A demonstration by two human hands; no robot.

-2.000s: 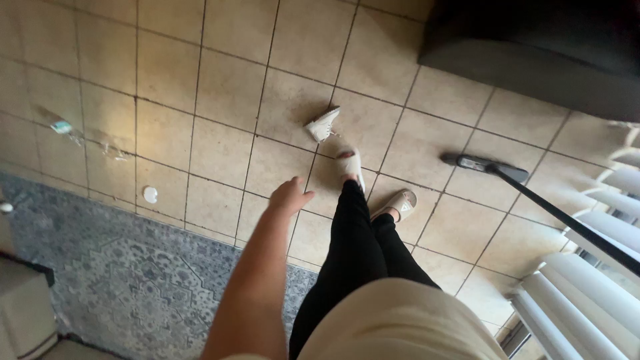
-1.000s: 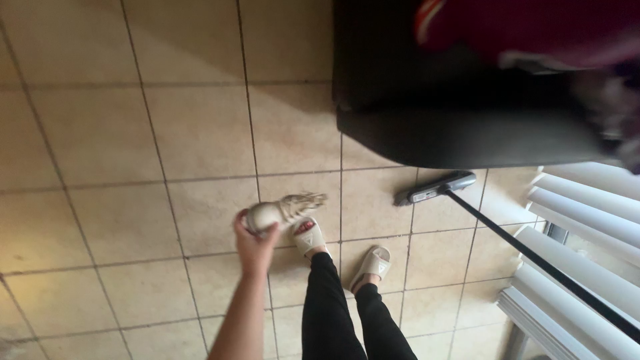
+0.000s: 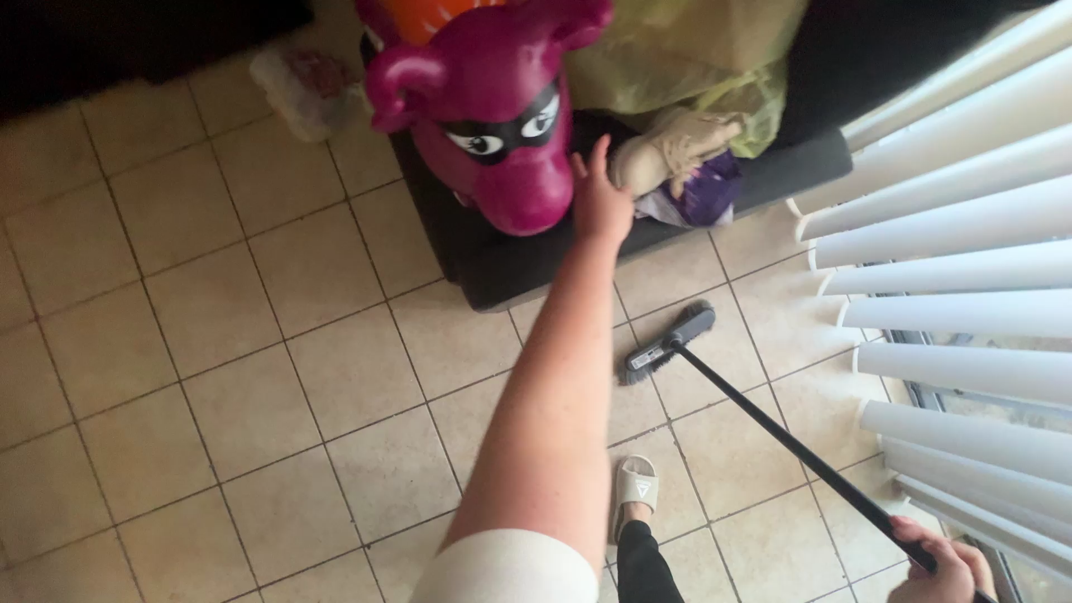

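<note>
My left hand (image 3: 603, 197) reaches over a dark padded seat (image 3: 511, 272), fingers spread, close against a beige laced shoe (image 3: 641, 167). Whether a fingertip still touches the shoe is hard to tell. The shoe lies by a purple and white item (image 3: 708, 193), partly over it. To the left of that hand is a glossy magenta animal-shaped toy (image 3: 523, 193) with a black eye mask. At the lower right my right hand (image 3: 946, 565) is closed around the black handle of a broom (image 3: 670, 347), whose grey head rests on the tiles.
A yellowish translucent bag (image 3: 670, 59) sits on the seat behind the shoe. White vertical blinds (image 3: 963, 314) hang along the right side, before a glass door or window. A blurred plastic package (image 3: 297, 92) lies on the tiled floor at upper left. My slide sandal (image 3: 636, 486) is below the broom head.
My left hand held the shoe above the floor a second ago; now the shoe rests on the seat and the fingers are spread. Two seconds ago the shoe lay on the tiles. The view has shifted strongly.
</note>
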